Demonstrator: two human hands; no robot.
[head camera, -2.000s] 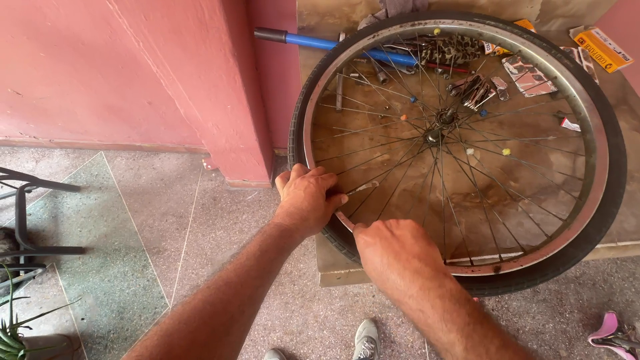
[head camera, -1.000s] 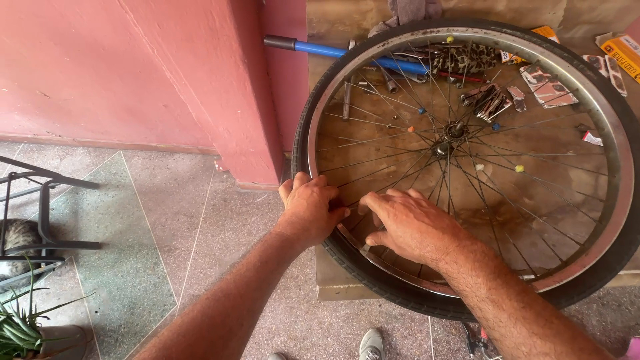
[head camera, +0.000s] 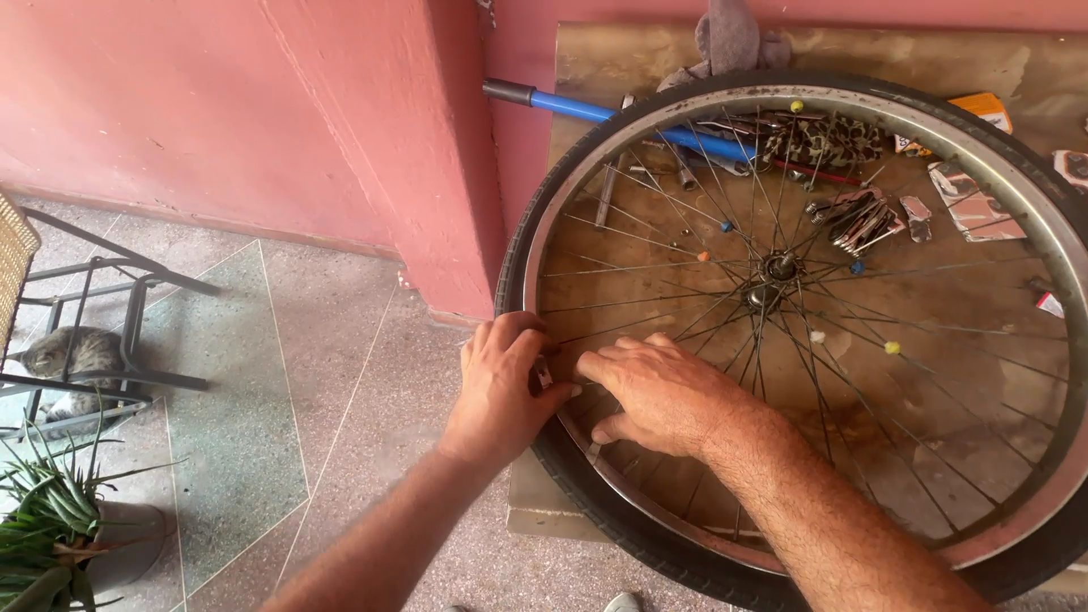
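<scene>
A spoked bicycle wheel (head camera: 552, 225) with a black tire (head camera: 520, 246) lies over a brown tabletop. My left hand (head camera: 503, 382) grips the tire and rim at the near left edge, its thumb over the rim. Just right of it, my right hand (head camera: 650, 395) hovers above the spokes by the rim, fingers apart, with nothing seen in it. The hub (head camera: 775, 276) sits right of my hands. A small pale piece (head camera: 593, 453) shows on the rim below my right hand; what it is cannot be told.
Behind and beneath the wheel are a blue-tubed pump (head camera: 574, 106), a folding multi-tool (head camera: 858, 223), a camouflage cloth item (head camera: 824, 140), a wrench (head camera: 608, 191) and a gray cloth (head camera: 731, 42). A pink wall corner (head camera: 442, 170) stands at left. A cat (head camera: 85, 353) lies under a chair (head camera: 132, 319), near a potted plant (head camera: 127, 535).
My right hand has left the rim's near left part, where it was two seconds ago, and moved inward over the spokes. My left hand remains at the tire. The view has shifted somewhat.
</scene>
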